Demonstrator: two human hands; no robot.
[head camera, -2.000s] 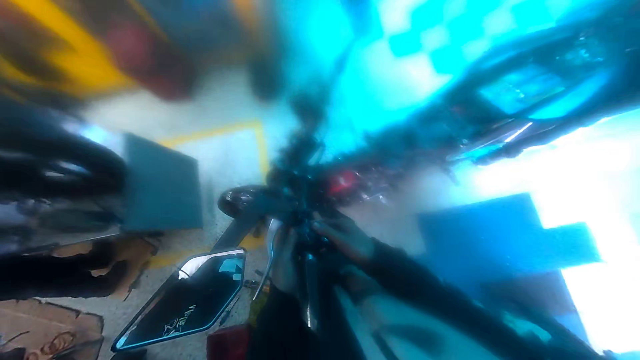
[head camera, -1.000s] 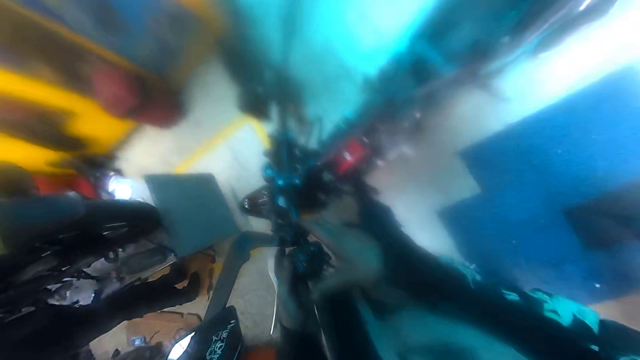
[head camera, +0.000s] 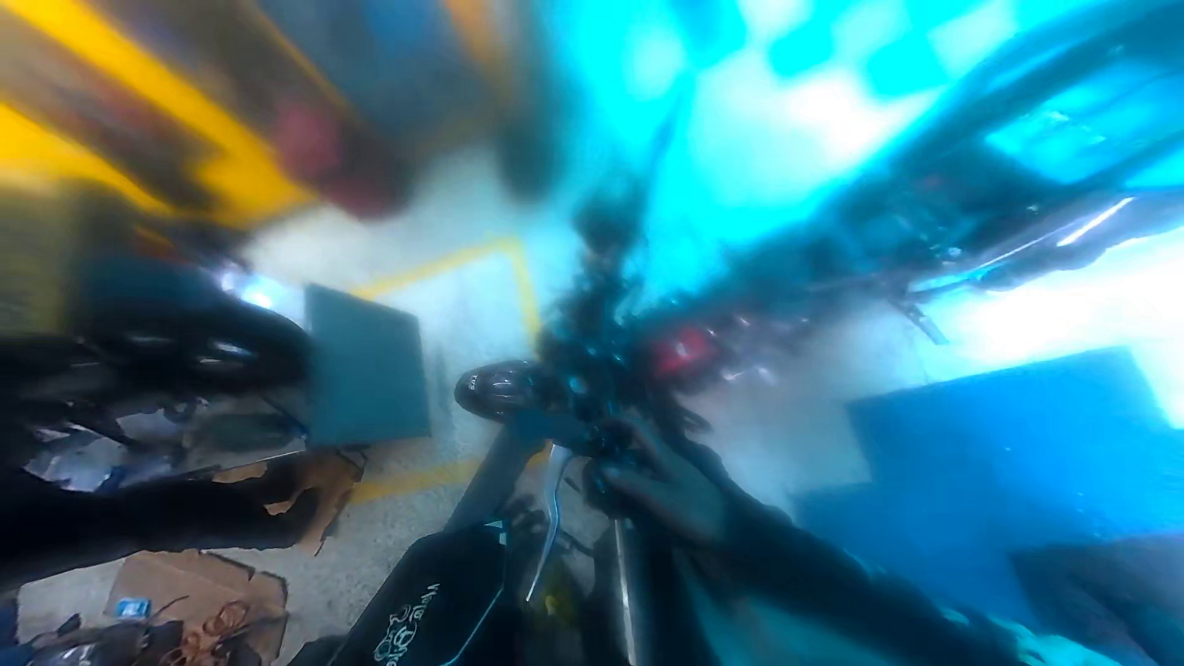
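Observation:
My right hand (head camera: 680, 490) reaches in from the lower right, its thumb and fingers around a dark control on the motorcycle handlebar (head camera: 603, 467). Blur hides the exact part and the fingertips. My left hand cannot be made out among the dark parts. Just left of the grip, a silver lever (head camera: 553, 518) points down. A black mirror (head camera: 425, 601) bearing white writing stands at the lower left, near the lever. A dark, glossy rounded part (head camera: 499, 388) sticks out left of the handlebar's centre. Beyond my right hand is a blurred red part (head camera: 683, 351).
At left, another motorcycle (head camera: 157, 351) stands beside a grey-green panel (head camera: 368, 370). Torn cardboard (head camera: 185, 587) lies on the floor at lower left, near a dark-sleeved arm or leg. Yellow lines (head camera: 444, 268) mark the floor. Another vehicle (head camera: 925, 222) is at upper right, above a blue surface (head camera: 990, 444).
The mirror, wide and reflecting two seconds ago, now shows as a narrower dark shape closer to the lever. My right hand stays at the handlebar. The view has shifted somewhat.

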